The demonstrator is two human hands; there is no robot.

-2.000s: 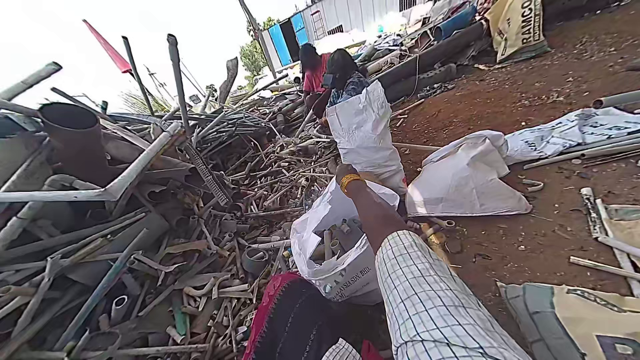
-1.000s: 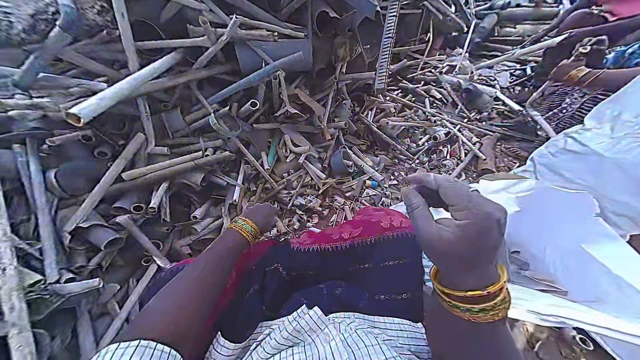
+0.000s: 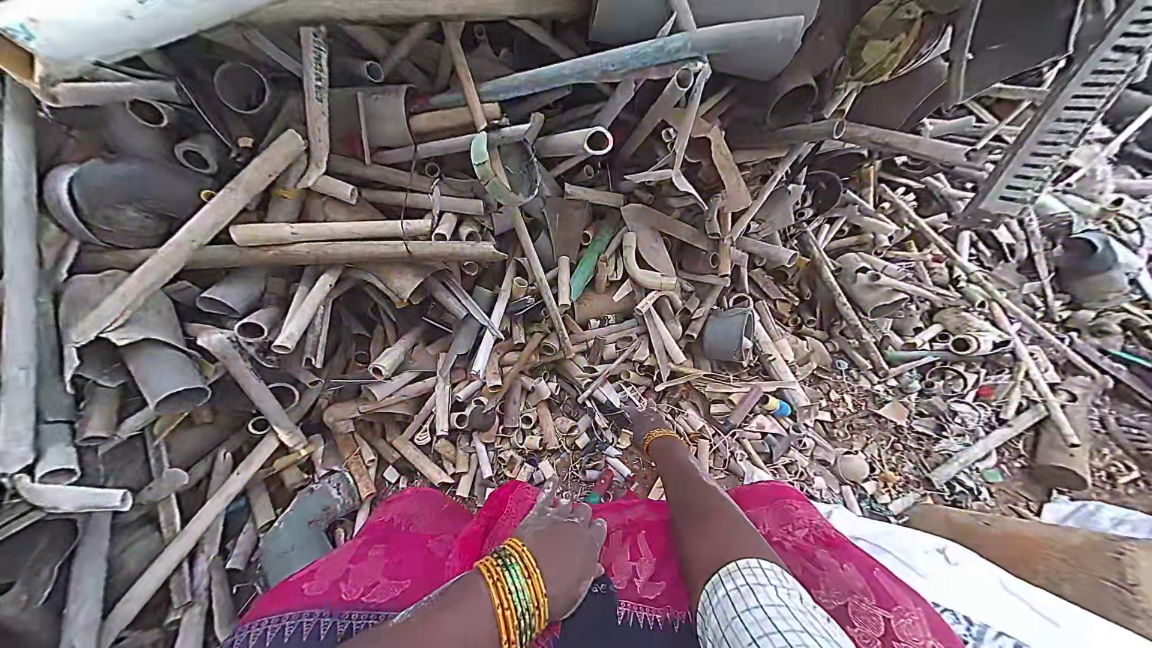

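My right hand, with a yellow bangle at the wrist, reaches down among short pieces of scrap plastic pipe. Its fingertips touch the pile, and I cannot tell whether they hold a piece. Nearer to me, my left hand wears several yellow and green bangles and hovers over the pink cloth across my lap. Its fingers are spread, with nothing seen in them. A grey pipe ring and a green strip lie in the heap beyond my hands.
Long pipes and wide cut pipe sections cross the heap at the left and ahead. A slotted grey strip slants down at the upper right. White sacking and a brown pipe-like piece lie beside me at the lower right.
My right hand, raised beside the white sack a second ago, is now down at the pipe scraps. The view has swung from the sacks and another person to the heap.
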